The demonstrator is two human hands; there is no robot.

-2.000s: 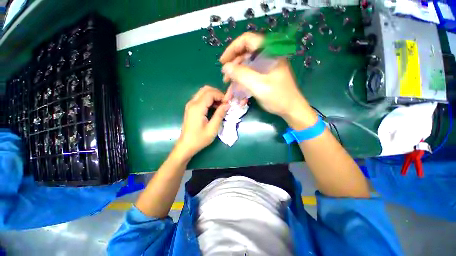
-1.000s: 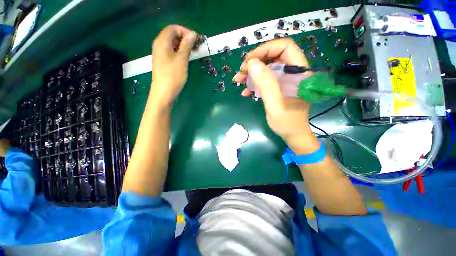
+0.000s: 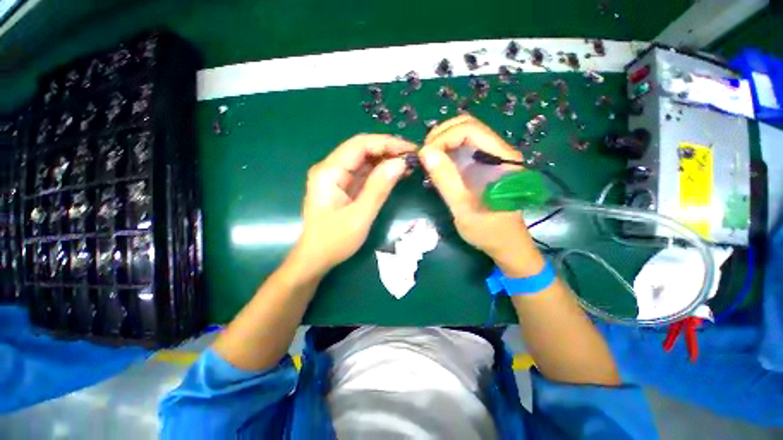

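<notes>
My left hand (image 3: 348,193) grips a small dark component (image 3: 411,161) between its fingertips. My right hand (image 3: 468,185) holds the dispensing syringe (image 3: 479,176), a clear pinkish barrel with a bright green adapter head (image 3: 513,190) at its rear. The fingertips of both hands meet around the component. The syringe's front tip is hidden by my right fingers. A clear air hose (image 3: 635,212) runs from the green head. A crumpled white wipe (image 3: 403,261) lies on the green mat below my hands.
Black blister trays (image 3: 94,206) are stacked at left. Many small components (image 3: 508,103) lie scattered beyond my hands. The grey dispensing controller (image 3: 661,129) is at right, with white paper (image 3: 674,279) and a red clip (image 3: 682,337) below it. A blue bin (image 3: 764,82) is behind.
My left hand has come back from the white strip to my right fingertips, now with a component in view. My right hand has turned slightly, still with the syringe.
</notes>
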